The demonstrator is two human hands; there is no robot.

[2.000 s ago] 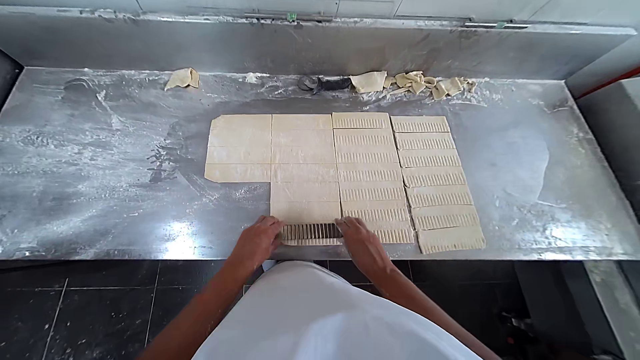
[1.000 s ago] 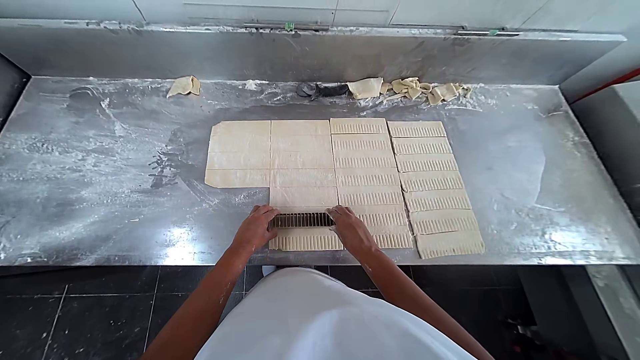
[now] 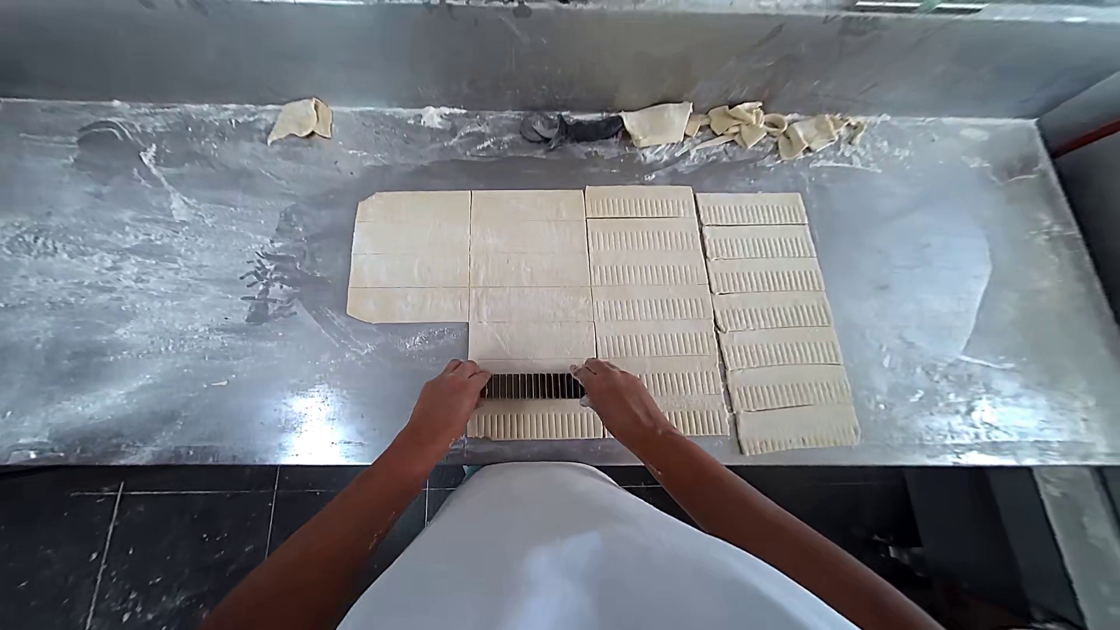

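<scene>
A dark multi-blade dough cutter (image 3: pixel 532 386) lies across the second dough column from the left, just above its slit bottom strip (image 3: pixel 535 422). My left hand (image 3: pixel 453 398) grips its left end and my right hand (image 3: pixel 612 395) its right end; the fingertips partly hide both ends. Above the cutter the dough of this column (image 3: pixel 529 271) is smooth, with faint cross lines. A smooth dough sheet (image 3: pixel 409 258) adjoins it on the left. To the right are two columns of dough strips with rows of short slits (image 3: pixel 652 309) (image 3: pixel 774 318).
Along the back of the floured steel table (image 3: pixel 175 350) lie a folded dough scrap (image 3: pixel 302 120), a dark object (image 3: pixel 591 129), a flat dough piece (image 3: pixel 658 124) and crumpled dough trimmings (image 3: pixel 748 124). A steel upstand (image 3: pixel 525 57) runs behind them. The table's front edge is close to my body.
Two seconds ago the cutter was on the bottom strip near the front edge. Both hands have moved it away from my body, and the bottom strip now shows slits.
</scene>
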